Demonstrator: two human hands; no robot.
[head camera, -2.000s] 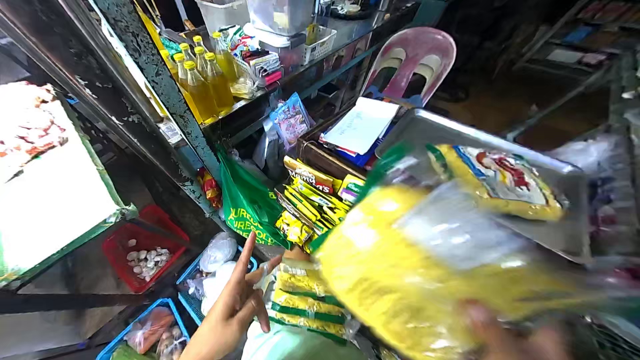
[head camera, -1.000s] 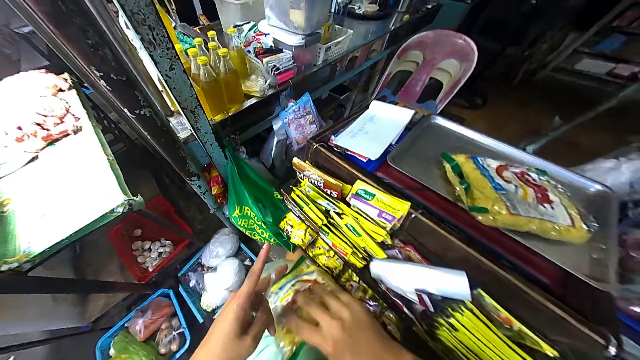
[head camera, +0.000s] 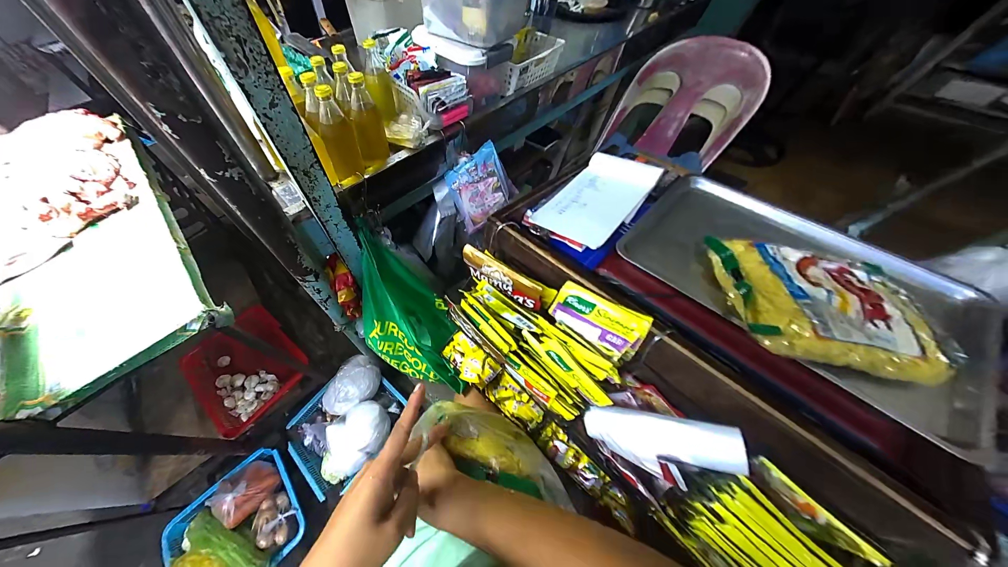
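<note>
My left hand (head camera: 378, 480) is at the bottom centre, its index finger pointing up and its other fingers against the edge of a clear plastic bag with yellow contents (head camera: 496, 441). My right hand (head camera: 437, 480) reaches in from the lower right, its wrist crossing in front of that bag and close to my left fingers; its fingertips are mostly hidden. Below them shows a pale green plastic bag (head camera: 441, 547). Another clear pack of yellow food, probably noodles (head camera: 835, 307), with a printed label and green bands, lies on a metal tray (head camera: 669, 228) at the right.
Yellow seasoning sachets (head camera: 535, 346) and a white plastic roll (head camera: 665, 437) line the counter. A green bag (head camera: 402, 315) hangs by a metal post (head camera: 276, 102). Oil bottles (head camera: 339, 126) stand behind; a red basket (head camera: 236, 370) and blue baskets (head camera: 232, 504) sit low left.
Two seconds ago my right hand held a large yellow pack near the tray. One second ago it lay over a yellow pack beside my left hand; now it reaches further across, with the wrist in front.
</note>
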